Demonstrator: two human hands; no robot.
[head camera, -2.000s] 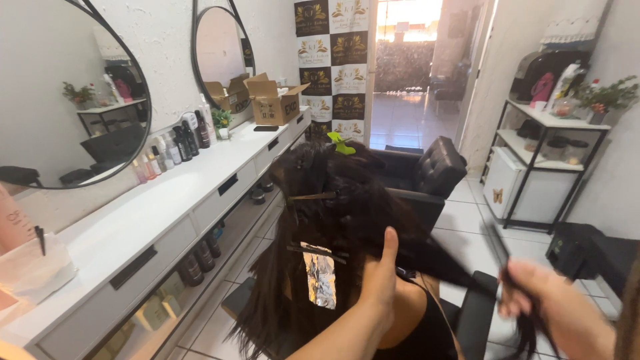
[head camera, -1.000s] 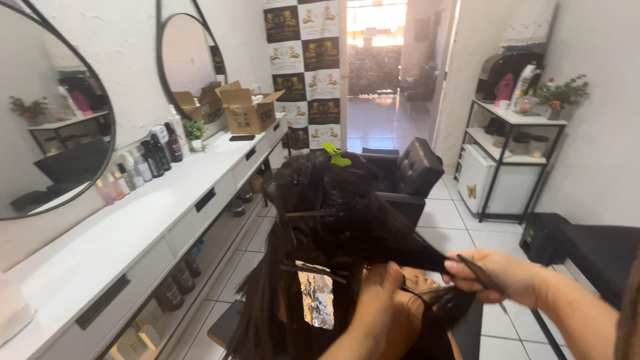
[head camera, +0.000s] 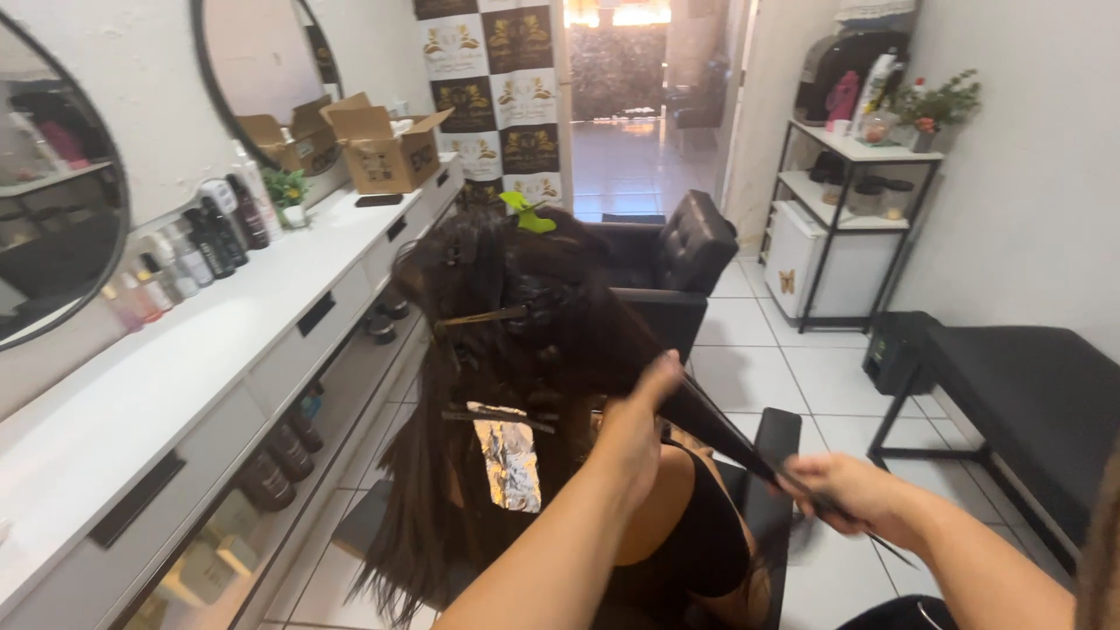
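A seated person's long dark hair fills the middle of the head view. My left hand is at a section drawn out to the right, thumb up along it; its fingers are partly hidden, so its grip is unclear. Farther down the same section, my right hand is closed on the strand, with a thin dark comb handle sticking out below. A green hair clip sits on top, a long metal clip lies across the back, and a dark clip crosses the top of a folded foil.
On the left runs a white counter with bottles, a small plant and an open cardboard box below round mirrors. Beyond the person stands a black salon chair. A shelf rack and a black bench are at the right.
The drawn-out hair section is now stretched straight down to the right between my hands. My right hand has moved lower along it than one second ago. The foil and clips have stayed in the hair.
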